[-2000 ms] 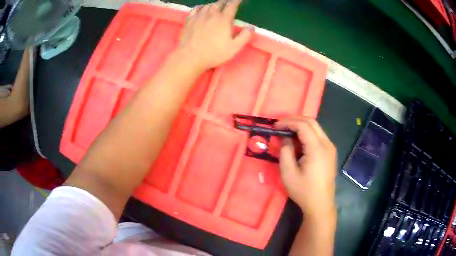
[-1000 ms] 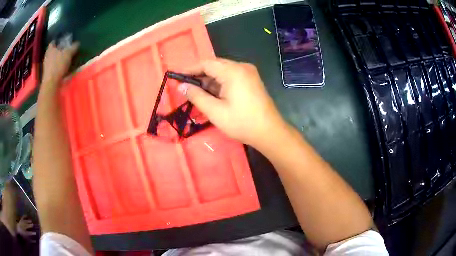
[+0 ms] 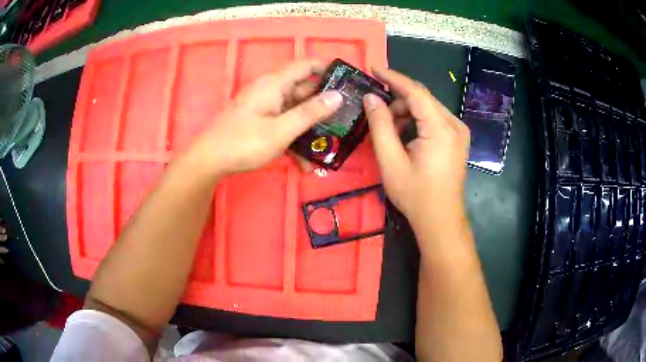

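Note:
A black handheld device [image 3: 340, 113] with a grey screen and a round gold button is held tilted above the upper right of the red foam tray [image 3: 191, 157]. My left hand [image 3: 265, 120] grips its left side, thumb on the screen. My right hand [image 3: 418, 141] holds its right side with the thumb at the edge. A thin black plastic frame [image 3: 327, 240] with a round hole lies on the tray's lower right pocket, its right end partly hidden by my right hand.
A smartphone [image 3: 489, 109] and a small yellow scrap [image 3: 453, 76] lie right of the tray. A glossy black blister tray [image 3: 591, 191] fills the right side. A desk fan [image 3: 27, 113] stands left. A second foam tray [image 3: 53, 28] is at upper left, on the green conveyor.
My left hand has come back from the conveyor and now holds a device with my right hand. A black frame now lies on the tray. The view has turned.

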